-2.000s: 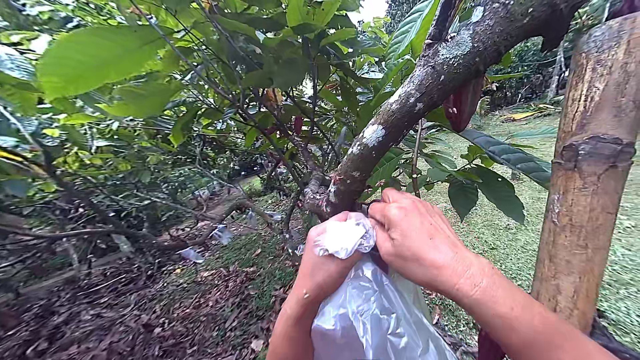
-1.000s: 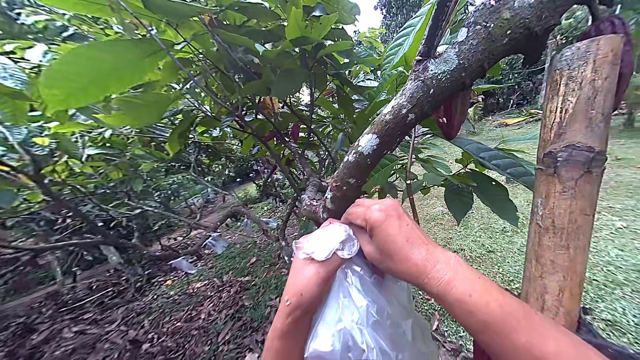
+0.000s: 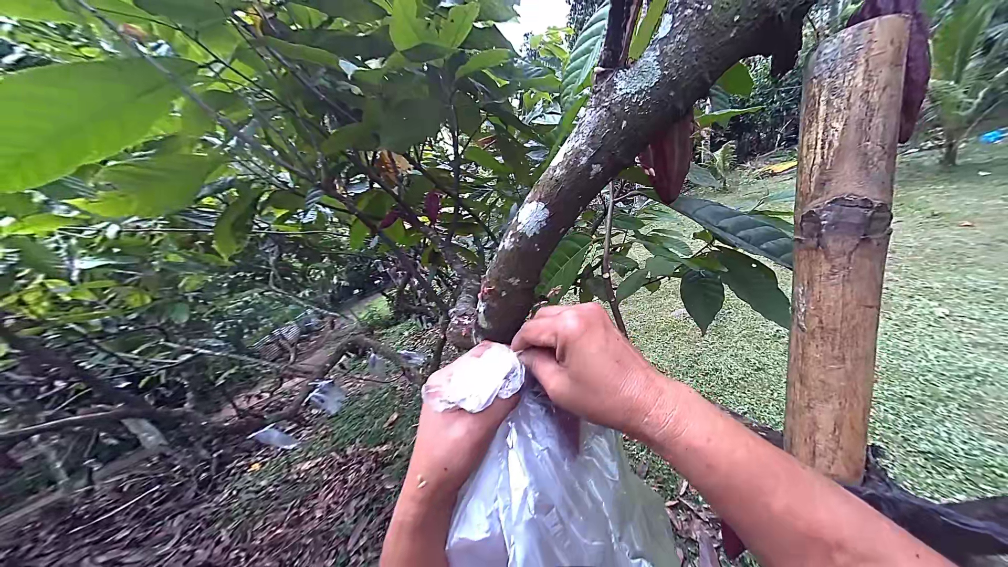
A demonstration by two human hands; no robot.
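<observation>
A translucent plastic bag [image 3: 551, 488] hangs below the lower end of a lichen-spotted cacao branch [image 3: 543, 213]. Its gathered top is in my left hand [image 3: 465, 417], with a bunched white piece of plastic [image 3: 480, 378] sticking out over the thumb side. My right hand [image 3: 587, 362] pinches at the bag's neck beside it, fingertips close to the bark. Something dark reddish shows dimly through the bag under my right hand. What the right fingertips hold is too small to tell. A red cacao pod [image 3: 669, 157] hangs behind the branch, above my hands.
A thick bamboo post [image 3: 843, 252] stands upright at the right, with a dark purple pod [image 3: 916, 71] behind its top. Large leaves [image 3: 740, 228] hang between branch and post. Leafy twigs fill the left, over ground with dry leaves [image 3: 299, 512]. Grass [image 3: 945, 339] lies beyond the post.
Both hands stay at the bag's neck by the branch. The view has shifted slightly. Nothing has plainly been let go or taken up.
</observation>
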